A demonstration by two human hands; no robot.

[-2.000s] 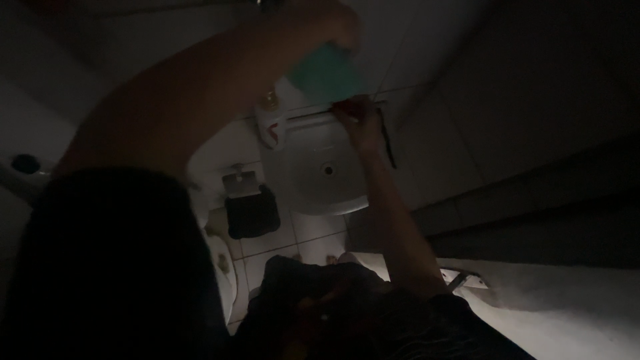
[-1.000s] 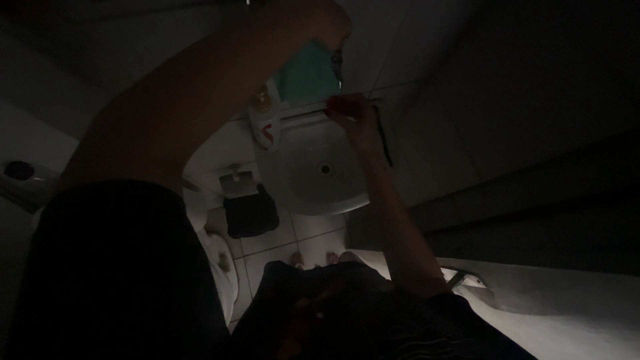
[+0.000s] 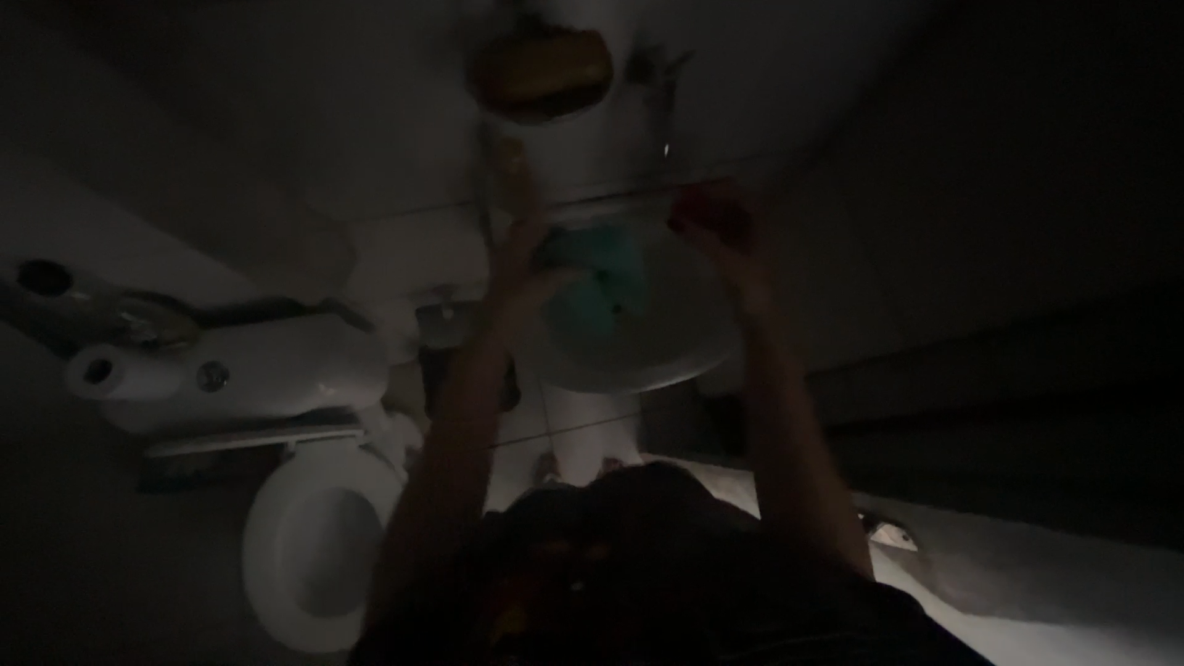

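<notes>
The view is very dark. My right hand (image 3: 737,259) is at the right rim of the white washbasin (image 3: 684,342), closed on a small red object (image 3: 712,213) whose kind I cannot make out. Over the basin's left side is my left hand (image 3: 532,277), blurred, its thumb at a teal cloth-like item (image 3: 601,277). Whether the hand grips that item or only touches it is unclear. The teal item hangs over or lies in the bowl. A bottle (image 3: 511,162) stands near my left fingertips, partly hidden.
A metal tap (image 3: 661,102) is above the basin, with a yellowish rounded object (image 3: 546,74) to its left. A toilet (image 3: 264,555), its cistern (image 3: 277,365), a paper roll (image 3: 120,372) and a dark bin (image 3: 439,375) are at the left.
My left hand has come down from above the basin to its left side. The teal item is now lower, over the bowl. My right hand still has the red object. The view has shifted.
</notes>
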